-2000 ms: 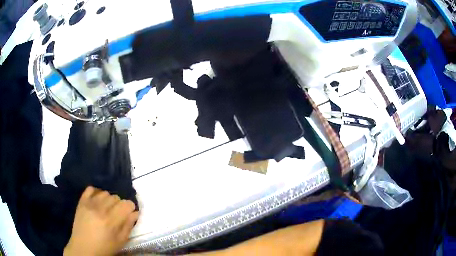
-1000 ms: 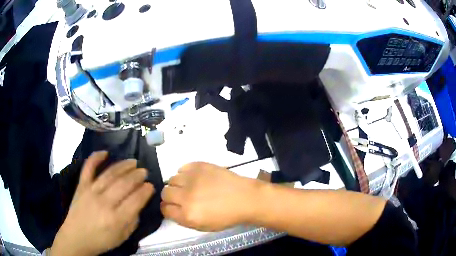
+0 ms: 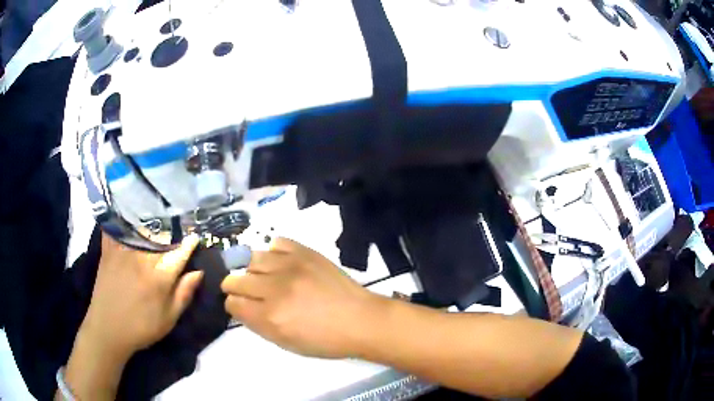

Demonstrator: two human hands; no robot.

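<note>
Black cloth [image 3: 202, 309] lies under the left end of the white sewing machine head [image 3: 313, 66] and between my hands. More black cloth [image 3: 31, 227] spreads at the left. My left hand [image 3: 141, 294] is on the cloth, its index fingertip close to the needle area and its thumb and finger holding the cloth there. My right hand [image 3: 293, 301] has curled fingers pinching the cloth's right edge, just below the grey-white knob [image 3: 236, 256]. The presser foot and needle are mostly hidden by the head parts and fingertips.
Black scraps and a dark flat rectangular object [image 3: 450, 262] lie under the machine arm. Snips [image 3: 567, 246] and a checked strip [image 3: 540, 270] lie at the right. The control panel [image 3: 614, 106] is at upper right, with a blue bin [image 3: 689, 160] beyond.
My right hand came in from the lower edge to the cloth's right edge. My left hand moved up from the lower cloth to the needle area. The camera view has shifted.
</note>
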